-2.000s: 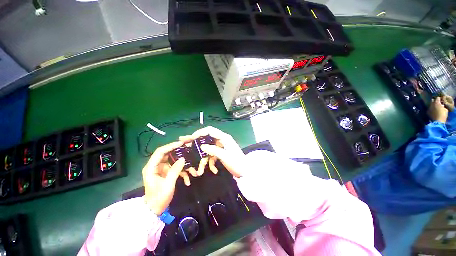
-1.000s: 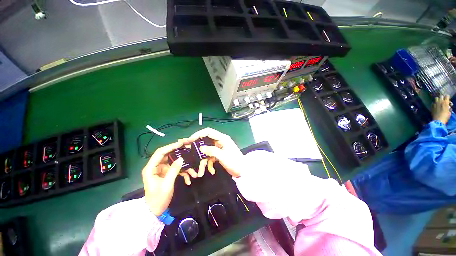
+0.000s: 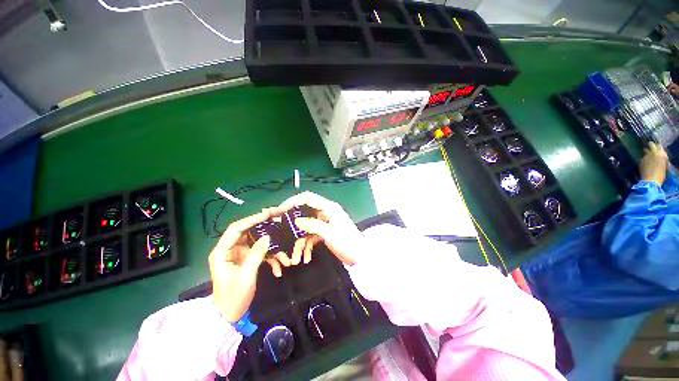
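My left hand point(image 3: 237, 262) holds a black gauge point(image 3: 266, 235) with white marks. My right hand point(image 3: 325, 223) holds a second black gauge point(image 3: 296, 222) beside it. The two gauges are side by side above a black foam tray point(image 3: 294, 298); fingers cover parts of both. The tray's near pockets hold gauges point(image 3: 278, 343) and a thin yellow line. My left wrist has a blue band.
A foam tray of gauges point(image 3: 176, 223) lies left. A power supply point(image 3: 327, 123) stands behind, a pocketed tray point(image 3: 372, 73) on top. Test leads point(image 3: 260, 186), white paper point(image 3: 424, 195) and another gauge tray point(image 3: 514, 160) lie around. A person in blue point(image 3: 640, 231) is at right.
My hands and both gauges have hardly moved. The neighbouring person's hand at the right has shifted slightly. A blurred hand-like shape now shows at the lower left edge.
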